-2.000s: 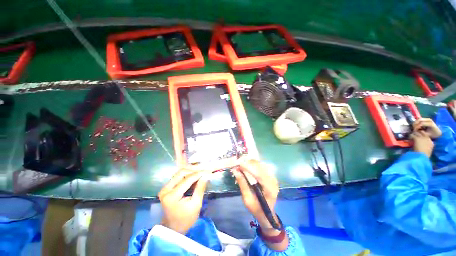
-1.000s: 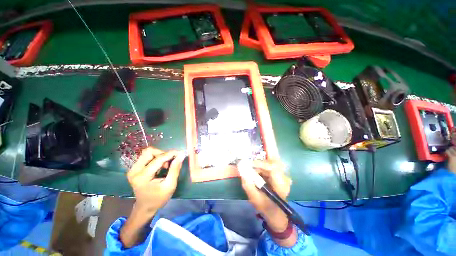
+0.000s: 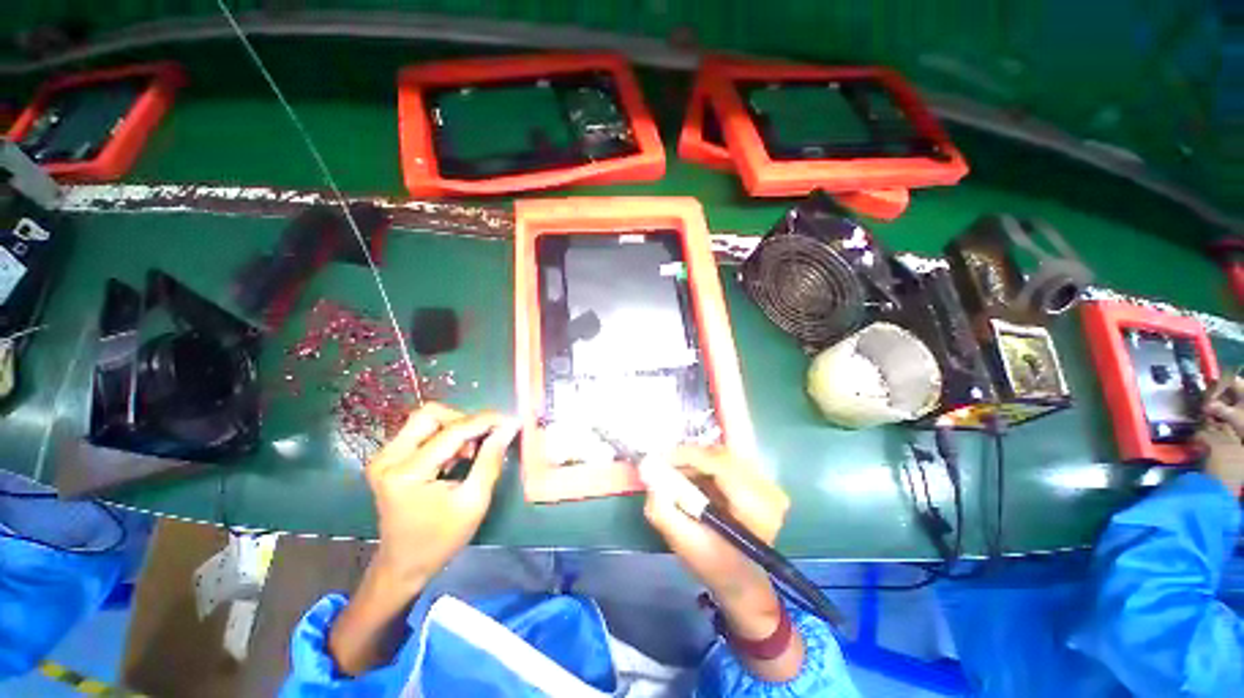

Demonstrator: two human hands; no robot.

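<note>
An open tablet unit [image 3: 614,314] lies in an orange-red frame [image 3: 536,232] in front of me, its bright circuit board [image 3: 607,413] at the near end. My right hand [image 3: 712,516] is shut on a soldering iron [image 3: 757,548]; its tip is over the near part of the board, contact unclear. My left hand [image 3: 434,480] is left of the frame, fingertips pinched near its left edge. A thin strand, likely solder wire [image 3: 368,259], runs down from above to the left hand. Whether the left fingers hold it or something small is too fine to tell.
Left: loose red components [image 3: 358,357], a small dark block [image 3: 435,330] and a black square fan [image 3: 178,371]. Right: a round fan [image 3: 805,277], whitish cup [image 3: 873,375], iron holder [image 3: 1030,266] and hanging cables. More framed units [image 3: 529,126] lie behind. Another person's hand [image 3: 1224,430] is far right.
My hands, together at the frame's near edge two seconds ago, are now apart. The left hand has moved left. The iron's tip now points over the board. The view has also shifted.
</note>
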